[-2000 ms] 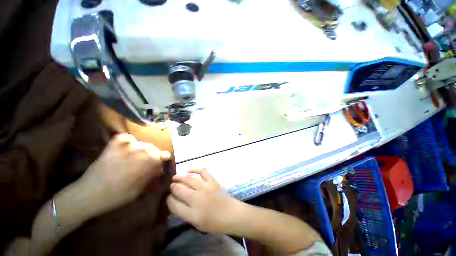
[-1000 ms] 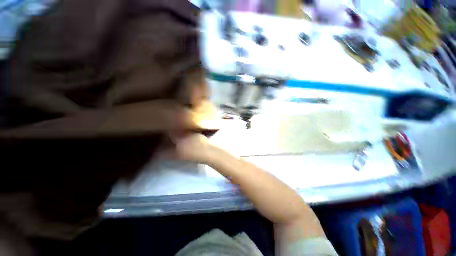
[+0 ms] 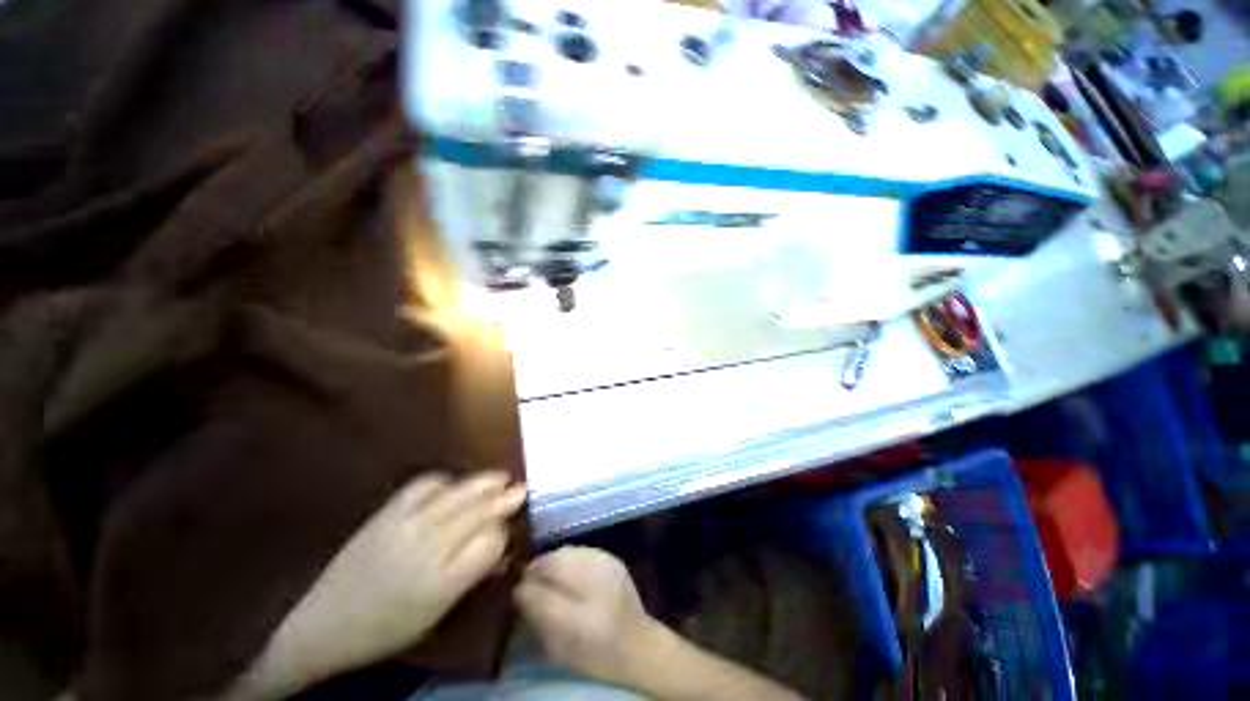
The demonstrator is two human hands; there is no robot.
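Dark brown fabric [image 3: 261, 397] covers the left side and hangs over the table's front edge; its right edge looks orange under the needle lamp. My left hand [image 3: 411, 562] lies on the fabric near that edge, fingertips at the edge. My right hand [image 3: 583, 603] is closed on the fabric edge just beside it, in front of the table edge. The white sewing machine [image 3: 768, 123] with a blue stripe stands behind. Its presser foot area [image 3: 514, 267] is blurred, with the fabric edge just left of it.
A small silver tool [image 3: 857, 359] and orange-red loops [image 3: 949, 325] lie on the table at right. A dark control panel [image 3: 990, 219] is on the machine. A blue crate [image 3: 1028, 548] with brown and white pieces and a red container [image 3: 1072, 527] stand below the table.
The blurred fabric raised across the left one second ago now lies lower and flatter. Both hands have moved down, from near the needle to the table's front edge. The camera view has shifted.
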